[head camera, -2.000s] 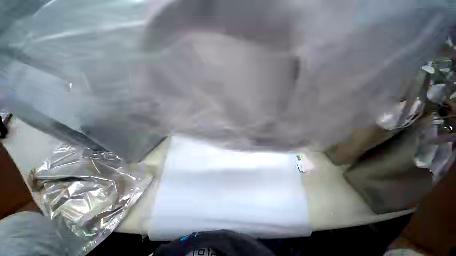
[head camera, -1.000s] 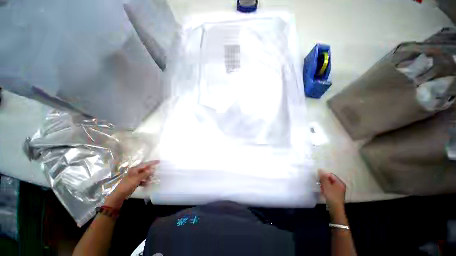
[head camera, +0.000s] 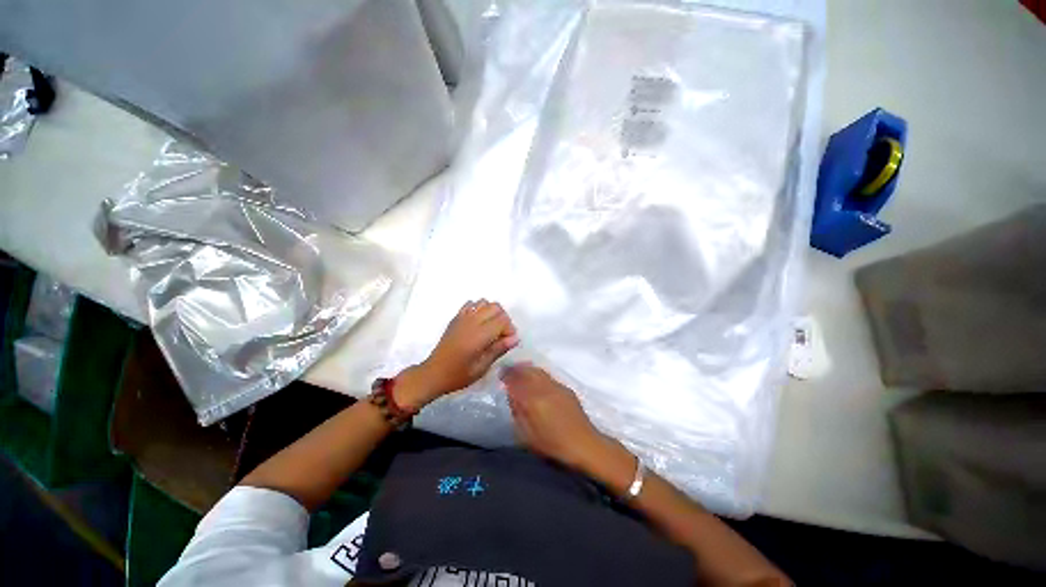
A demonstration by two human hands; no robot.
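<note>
A clear polybag [head camera: 660, 287] with small printed text lies flat over the white paper sheets. A pale, boxy wrapped tote [head camera: 723, 69] shows through it. My left hand [head camera: 476, 344] is closed at the bag's near edge, a little left of the bag's middle. My right hand [head camera: 545, 407] is just beside it, with bent fingers pinching the same edge. The fingertips of both hands nearly touch; the exact grip on the film is partly hidden.
Polybags [head camera: 229, 275] lie in a glossy pile at left. A large wrapped tote [head camera: 310, 103] stands behind them. A blue tape dispenser [head camera: 855, 184] and a barcode tag [head camera: 806, 350] are at right, near tote bags [head camera: 963, 304]. Green crates [head camera: 86, 396] are at lower left.
My hands have come from both sides of the paper to meet at the bag's near edge. The view has turned, so the dispenser and totes sit further right.
</note>
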